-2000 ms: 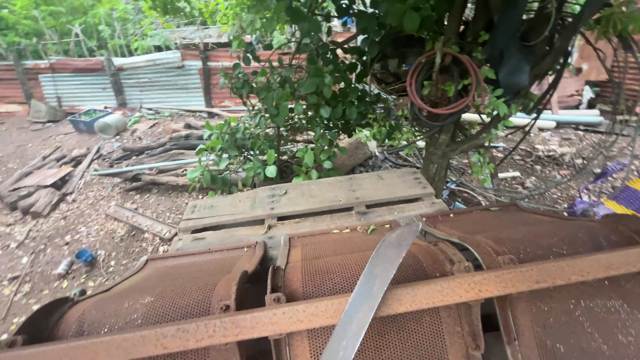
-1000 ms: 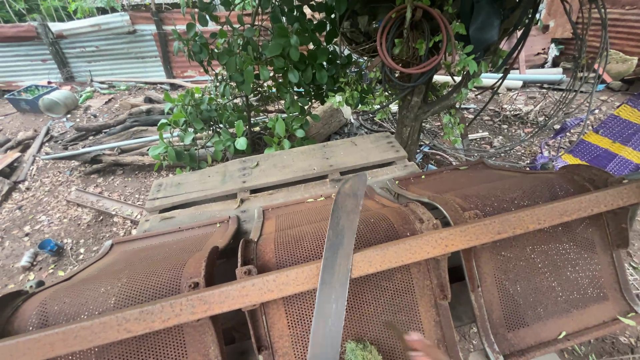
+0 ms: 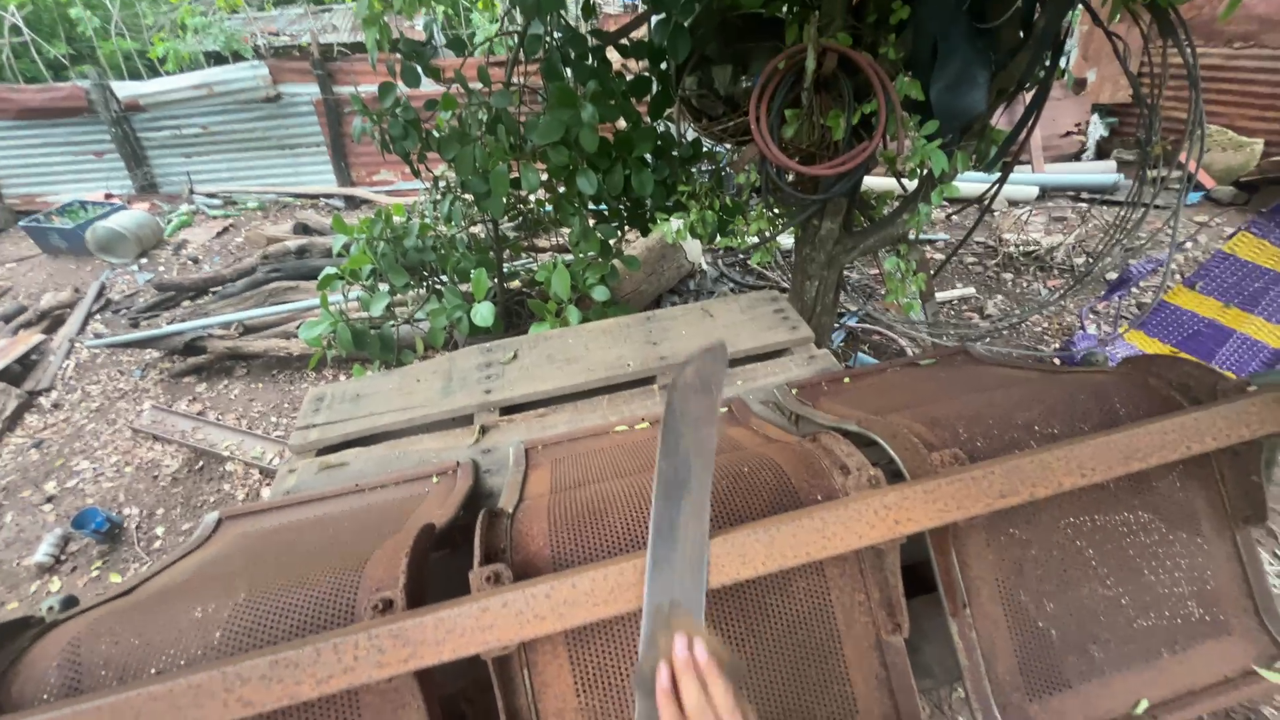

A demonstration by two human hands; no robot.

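A machete blade (image 3: 682, 480) points up and away from the bottom centre, its tip over the wooden pallet (image 3: 560, 365). Its handle is out of view. At the bottom edge the fingers of my right hand (image 3: 698, 682) press a blurred, brownish-green fibrous pad (image 3: 725, 650) against the lower blade. My left hand is not in view. Behind the blade, a rusty metal bar (image 3: 500, 612) runs slantwise across curved, rusty perforated metal screens (image 3: 600, 500).
Further rusty screens lie left (image 3: 250, 590) and right (image 3: 1100, 560). Beyond stand a tree trunk (image 3: 820, 265) with a coiled reddish hose (image 3: 765, 125) and hanging cables. A purple and yellow woven item (image 3: 1215, 300) is at right; a blue cup (image 3: 97, 522) lies on the ground at left.
My right hand and the pad, low beside the blade a second ago, are now on the blade. The blade leaned right two seconds ago and now stands more upright. The view has shifted.
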